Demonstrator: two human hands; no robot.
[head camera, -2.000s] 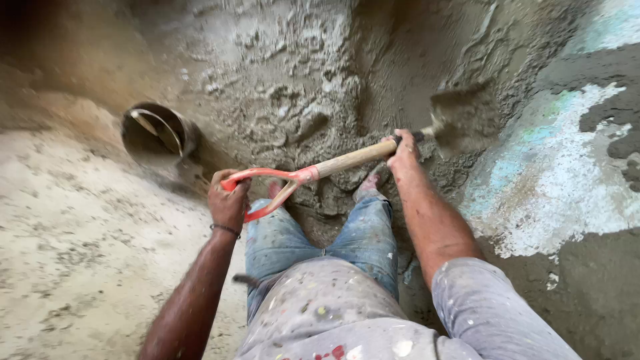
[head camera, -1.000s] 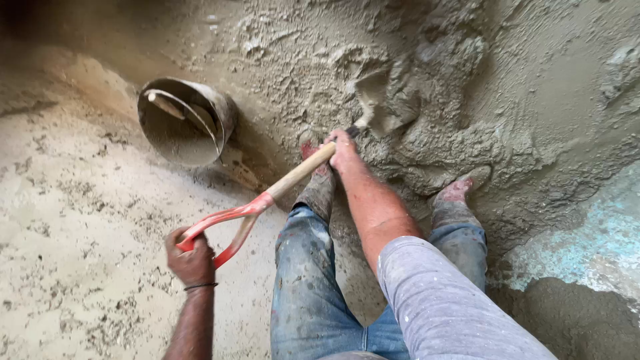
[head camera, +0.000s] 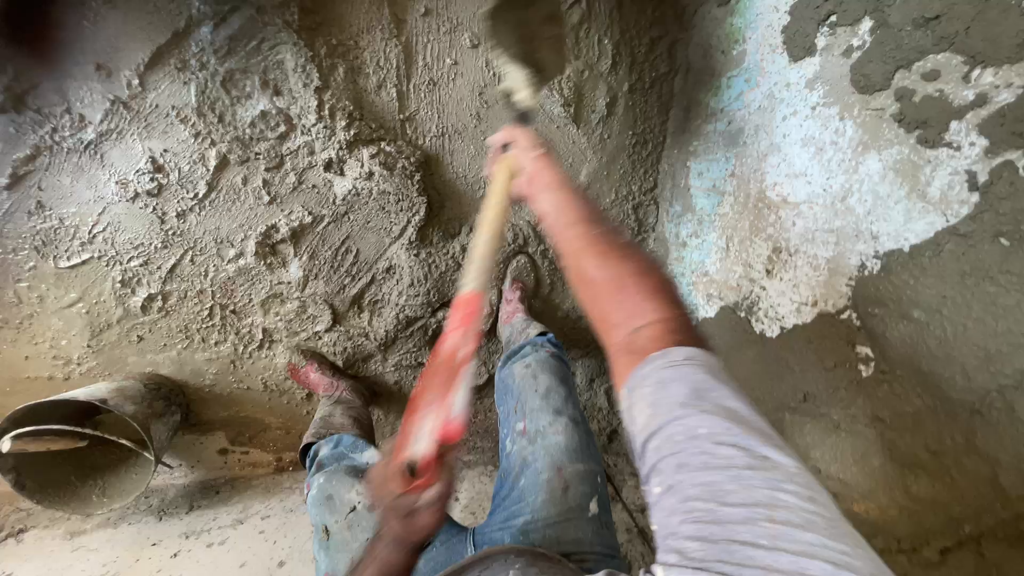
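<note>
A shovel with a wooden shaft (head camera: 488, 232) and a red D-handle runs up the middle of the view, blurred by motion. My left hand (head camera: 412, 496) grips the red handle low in front of my body. Around the lower shaft, near the blade, my right hand (head camera: 518, 160) is closed. The shovel blade (head camera: 528, 40) is at the top, over wet grey mortar; its load cannot be told. Thick, lumpy wet mortar (head camera: 344, 208) spreads on the floor to the left of the shaft and around my feet.
A mortar-coated bucket (head camera: 152, 408) with a wire handle lies tilted at the lower left. To the right is a surface with patchy white and pale blue paint (head camera: 816, 176), partly covered by grey mortar (head camera: 944, 304). My boots (head camera: 516, 300) stand in the mortar.
The shovel has swung from lying across to the lower left to pointing nearly straight up the view, both hands still on it. The view has shifted, with the bucket now lower left.
</note>
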